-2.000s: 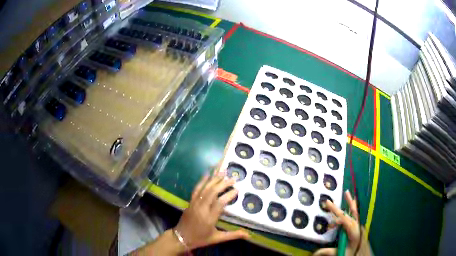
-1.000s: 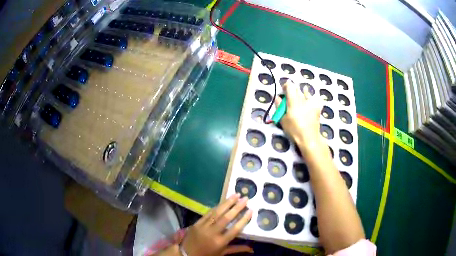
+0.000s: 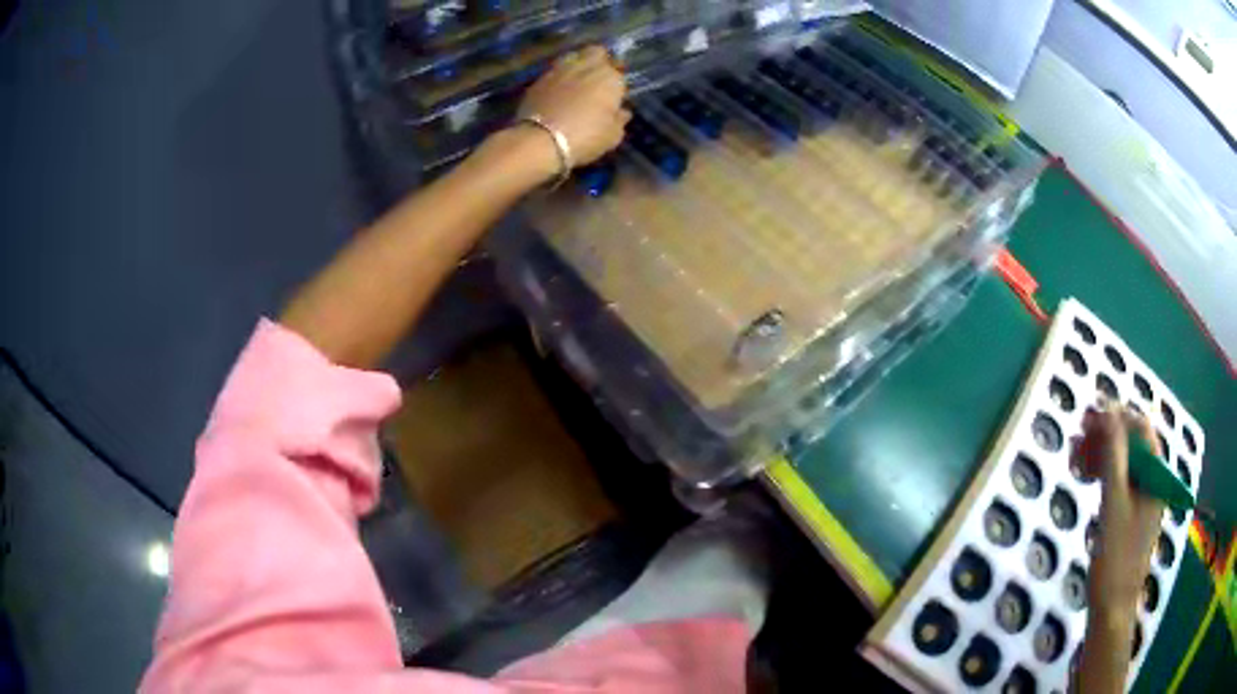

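Observation:
The white holding tray [image 3: 979, 607] lies tilted on the green mat at the lower right, its round holes filled with dark units that have pale centres. My right hand [image 3: 1110, 431] is over the tray and holds a green probe handle [image 3: 1160, 477]. My left hand [image 3: 581, 106] reaches to the far left edge of the clear plastic blister tray [image 3: 868, 355], its fingers at the dark-blue units [image 3: 662, 149] there. The fingertips are partly hidden, so I cannot tell whether they hold a unit. One loose round unit [image 3: 760, 336] lies on the brown liner inside the clear tray.
More stacked clear trays with units [image 3: 475, 68] stand behind my left hand. An open brown carton [image 3: 495, 454] is below, between my left sleeve and the bench. Yellow tape [image 3: 828, 532] marks the bench edge. A dark cable lies on the grey floor at the left.
The view has swung left. My left hand has moved from the white tray's near edge to the clear tray's left edge. My right hand remains over the white tray with the green handle.

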